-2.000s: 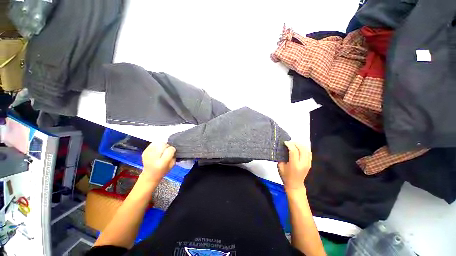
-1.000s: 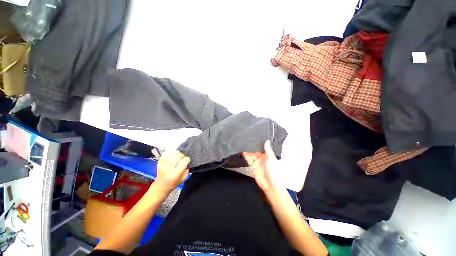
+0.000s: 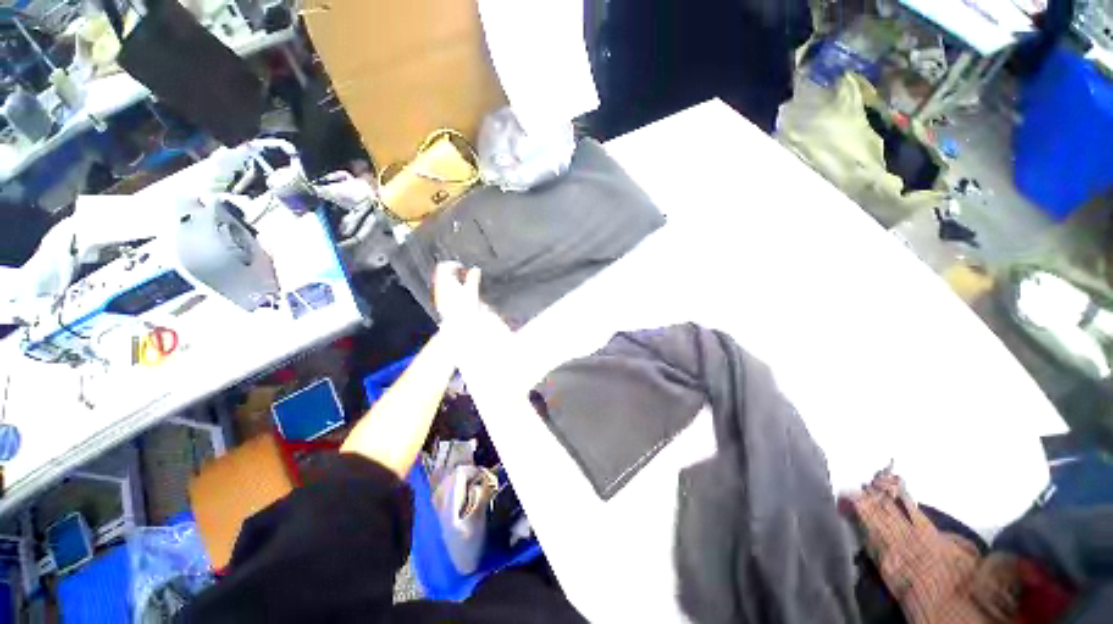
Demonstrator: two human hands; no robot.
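The dark grey trousers [image 3: 781,475] lie bent on the white table [image 3: 781,268], with one stitched leg hem near the middle. No hand is on their visible part; their lower end is cut off by the frame. My left hand [image 3: 457,299] is at the near edge of the flat grey trousers [image 3: 549,238]. Its fingers touch or overlap the cloth; whether they grip it cannot be told. My right hand is out of the picture.
A crumpled clear bag [image 3: 525,149] and a tan handbag [image 3: 430,177] are at the flat trousers' far side. A sewing machine [image 3: 226,250] stands on the left table. Checked cloth [image 3: 909,536] lies lower right. A blue crate [image 3: 427,536] holding cloth is below the table edge.
The view has swung left. My left hand has let go of the trousers it held and moved to the flat pair. My right hand has left the picture.
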